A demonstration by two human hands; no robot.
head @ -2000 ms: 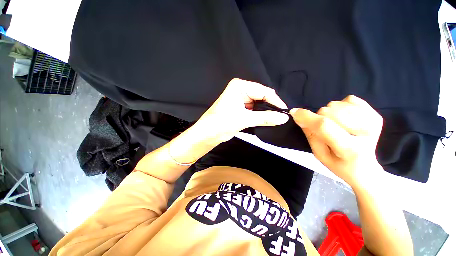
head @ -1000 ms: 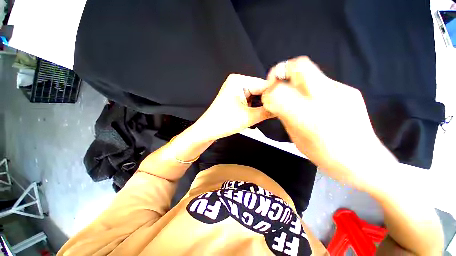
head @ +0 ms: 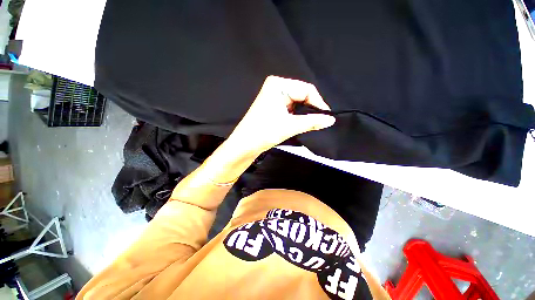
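Observation:
A large black garment (head: 199,55) covers most of the white table. My left hand (head: 281,111) pinches the folded hem of the garment between thumb and fingers, near the middle of the view. The hem fold (head: 405,143) runs from my left fingertips to the right along the near edge of the cloth. No needle or thread can be made out. My right hand is not in view.
The white table (head: 498,205) shows at its near edge and upper left. A red plastic stool (head: 437,275) stands at lower right. A black crate (head: 76,102), heaped dark cloth (head: 144,170) and white metal legs (head: 47,237) are at left. Part of a phone shows at upper right.
My right hand has moved from the hem, beside my left fingertips, out of the picture. My left hand still pinches the hem. The view has shifted slightly.

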